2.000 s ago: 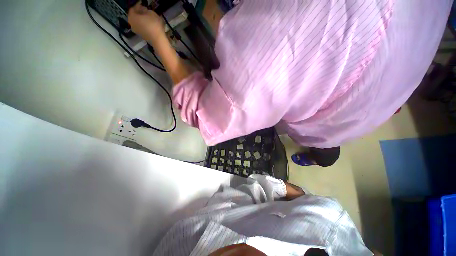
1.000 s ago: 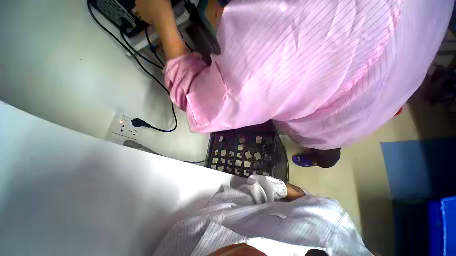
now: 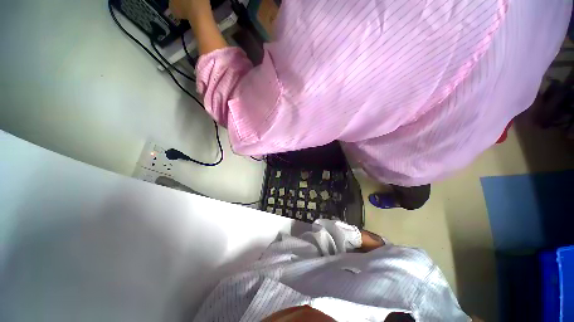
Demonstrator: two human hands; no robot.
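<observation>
A bare wrist or part of my hand (image 3: 371,241) shows past the white striped cuff at lower centre. Its fingers are hidden, and I cannot tell which hand it is. A small patch of skin is cut off at the bottom edge, right of centre; what it belongs to is unclear. No object is visible in either hand. The black tray (image 3: 337,202) lies just beyond my sleeve, holding several rows of small pale pieces. The pink striped smock partly covers its far side.
A person in a pink striped smock (image 3: 390,82) leans across the top, one hand (image 3: 189,7) by a black perforated box (image 3: 143,17). A black plug (image 3: 176,154) sits in the wall socket (image 3: 151,165). A white surface (image 3: 94,233) fills the lower left. A blue bin (image 3: 566,277) stands right.
The other person's forearm and pink sleeve have moved up and left, showing more of the tray's far side. My sleeve and visible wrist have hardly moved.
</observation>
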